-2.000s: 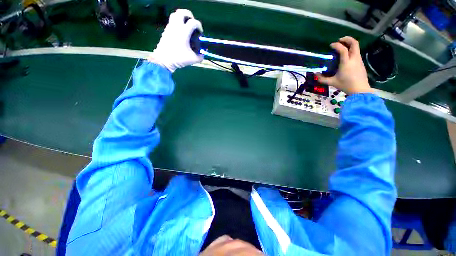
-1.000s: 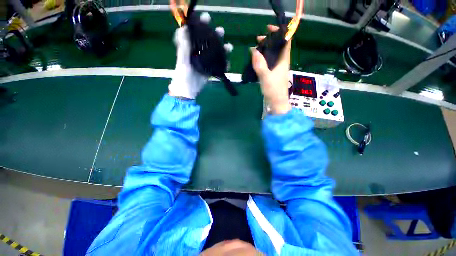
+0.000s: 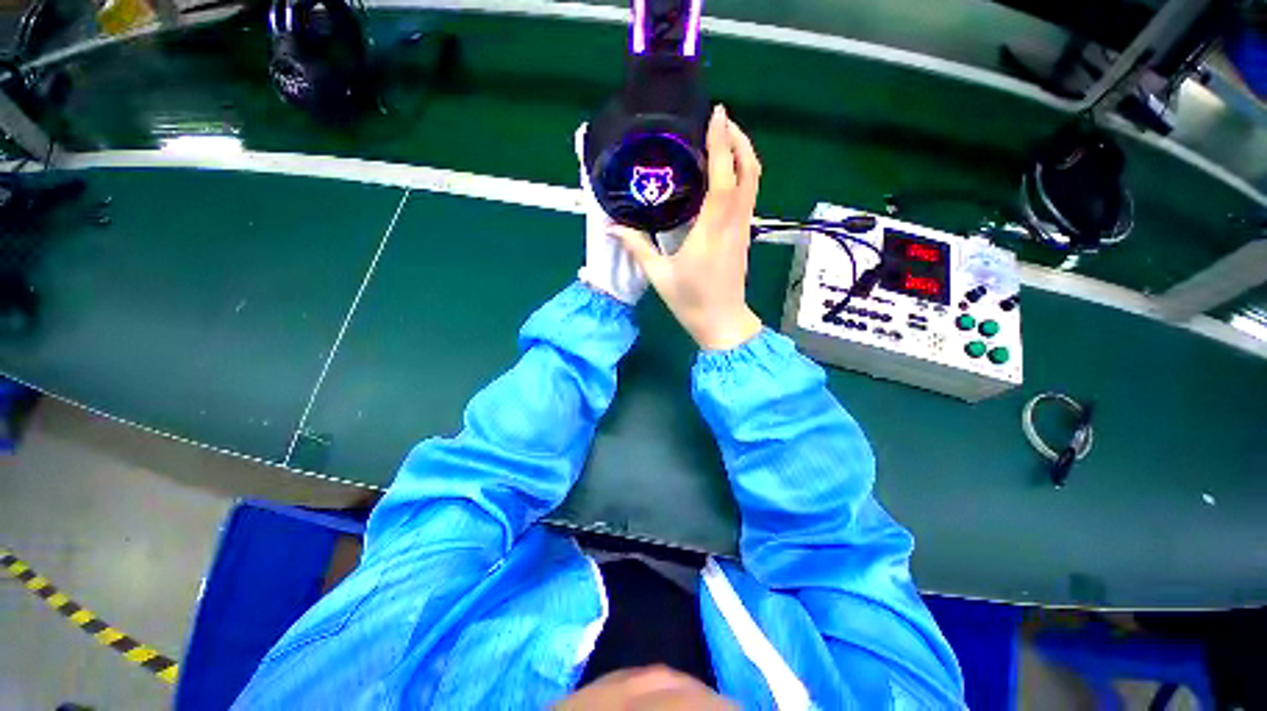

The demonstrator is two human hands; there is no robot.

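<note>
A black gaming headset (image 3: 649, 178) is held up over the white rail. One earcup faces me with a glowing pink and blue animal-face logo, and the headband arcs (image 3: 667, 25) glow pink and run out at the top edge. My bare right hand (image 3: 711, 229) grips the earcup's right side. My left hand (image 3: 609, 250), in a white glove, holds from the left and behind, its fingers mostly hidden. The headset tester (image 3: 903, 313) stands to the right with red digits lit. Black leads (image 3: 820, 227) run over its top left towards my hands.
A coiled pale lead (image 3: 1059, 433) lies right of the tester on the green worktop (image 3: 473, 347). Other headsets rest beyond the white rail (image 3: 320, 170), one at upper left (image 3: 317, 59), one at right (image 3: 1077, 192). A dark object lies at the far left.
The headset has turned from stretched sideways, through earcups apart with orange light, to one logo earcup facing me. My hands have come together around it, and its lights are now pink.
</note>
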